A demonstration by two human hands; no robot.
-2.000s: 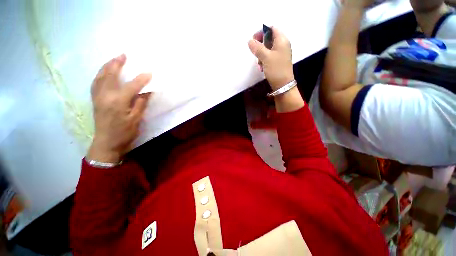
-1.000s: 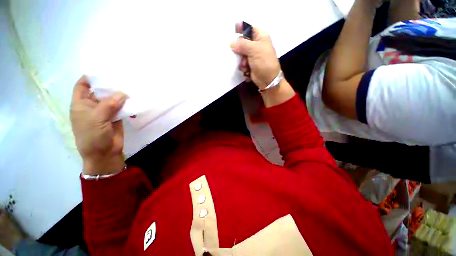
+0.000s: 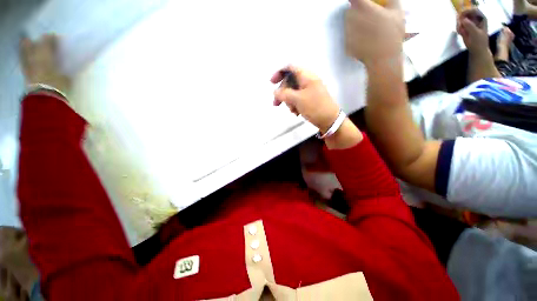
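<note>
A large white sheet [image 3: 194, 106] lies on the table near its front edge; its near edge shows as a thin dark line. My right hand [image 3: 307, 99] is over the sheet's right part, with a short black tool [image 3: 289, 79] between thumb and fingers. The tool's shape is blurred. My left hand [image 3: 46, 62] is stretched out at the far left, strongly blurred, beside a pale bluish-white area. I cannot tell whether it grips a sheet. No carton shows in either hand.
The white table [image 3: 118, 176] has a yellowish streak at its left. A co-worker's arm [image 3: 391, 111] reaches over the table just right of my right hand. Another person's hand [image 3: 474, 29] shows at the upper right. The table's front edge runs diagonally before my body.
My left hand has moved from the sheet's near left part to the far upper left. My right hand still holds the black tool, slightly lower in view. The co-worker's arm is closer.
</note>
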